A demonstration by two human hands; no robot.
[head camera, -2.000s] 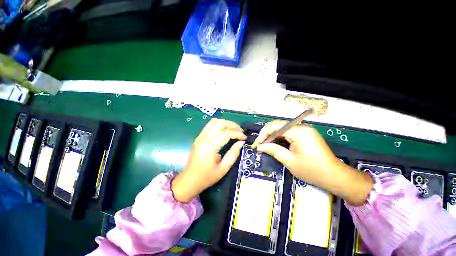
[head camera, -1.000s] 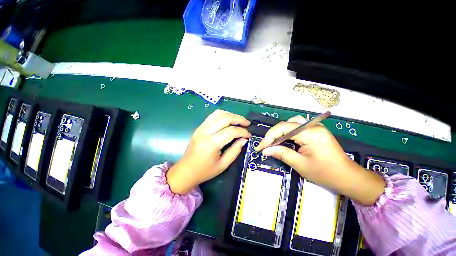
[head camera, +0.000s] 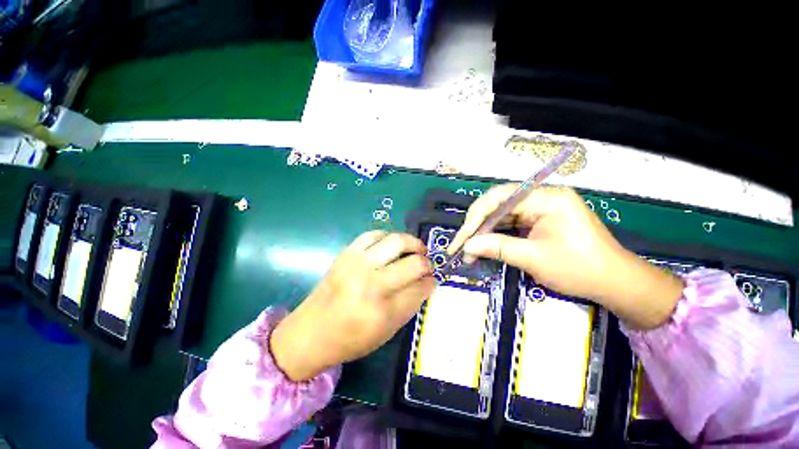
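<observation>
A phone rear housing [head camera: 449, 346] with a white panel and yellow edges lies in a black foam tray in front of me. Its black camera end shows several lens rings [head camera: 441, 260]. My right hand [head camera: 547, 241] holds slim tweezers [head camera: 517, 196] like a pen, their tip down at the camera end. My left hand [head camera: 364, 294] is at the housing's left edge, fingertips bunched beside the rings. Whether it pinches something small cannot be told. A second housing [head camera: 552, 359] lies to the right, its upper end partly under my right hand.
More housings in black foam [head camera: 158, 302] stand at the left, others at the right. A blue bin [head camera: 368, 66] with a clear bag sits on a white sheet [head camera: 385, 114]. A yellowish heap [head camera: 547, 151] lies on the white strip. Loose pale rings dot the green mat.
My left hand has moved down along the housing's left edge, its fingertips now beside the lower rings. The tweezers stand steeper. Two pale rings now show on the mat above my left hand.
</observation>
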